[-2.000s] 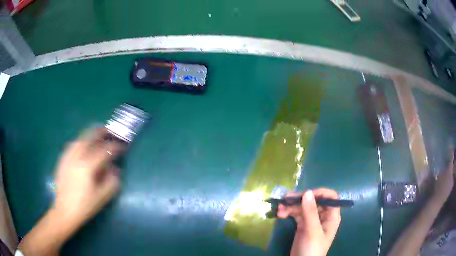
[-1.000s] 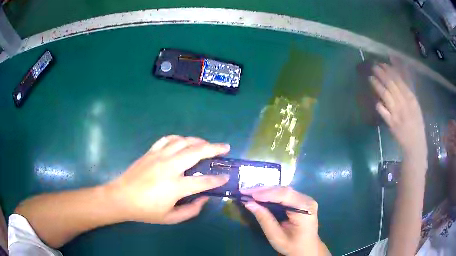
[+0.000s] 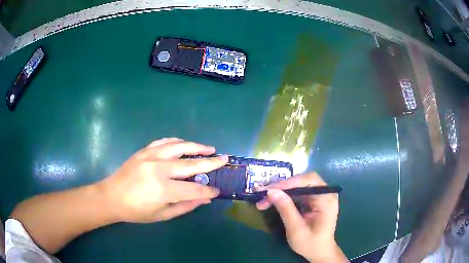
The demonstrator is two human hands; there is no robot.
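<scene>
An open phone assembly (image 3: 231, 180) lies flat on the green surface, its dark end to the left and its silvery end to the right. My left hand (image 3: 164, 182) grips the dark end, fingers over the top and bottom edges. My right hand (image 3: 303, 213) holds thin black tweezers (image 3: 319, 190) like a pen. Their tip points at the phone's lower edge near the middle; the tip itself and any tape piece on it are too small to tell. The amber strip (image 3: 277, 128) lies partly beneath the phone, with bright glare on it.
Another open phone (image 3: 198, 60) lies beyond, and one (image 3: 25, 77) at far left. A blurred phone (image 3: 407, 95) and a brown strip (image 3: 429, 110) lie at right. A neighbour's arm (image 3: 445, 205) is at the right edge. A pale rail (image 3: 231, 6) crosses the top.
My left hand has come from the left with the phone and set it over the amber strip. My right hand has moved from the strip to the phone. The neighbour's arm has drawn back right.
</scene>
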